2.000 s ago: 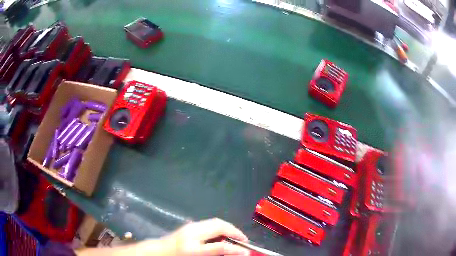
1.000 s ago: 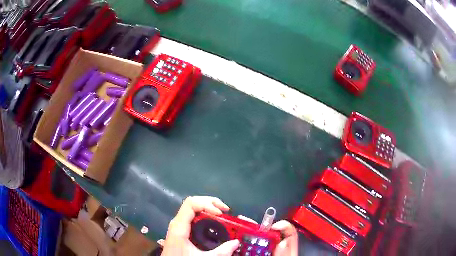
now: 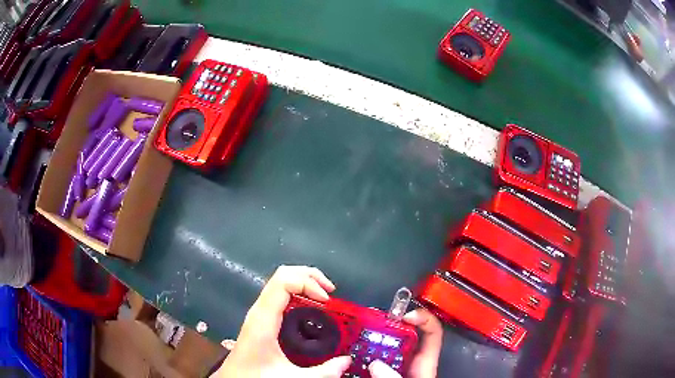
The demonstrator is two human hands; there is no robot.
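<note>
A red portable radio (image 3: 337, 314) is held front up at the bottom centre. Its round black speaker is on the left, and its display glows bluish-white above the keypad. A clear USB flash drive (image 3: 400, 303) stands up from its top edge. My left hand (image 3: 270, 325) grips the radio's left end, with the thumb at the lower keys. My right hand (image 3: 425, 336) grips the right end, partly cut off by the bottom edge, with its thumb on the keypad.
An open cell box (image 3: 152, 188) of purple cells stands left, beside stacked red radios (image 3: 185, 129). Black-backed radios (image 3: 52, 74) pile up far left. A row of radios on edge (image 3: 496, 273) lies right. A radio (image 3: 474, 46) sits on the green belt. A blue crate (image 3: 74, 332) is lower left.
Since two seconds ago, the radio has come into view, held in both hands. Since one second ago, its display has lit up and my right thumb has come onto the keypad. The view has shifted.
</note>
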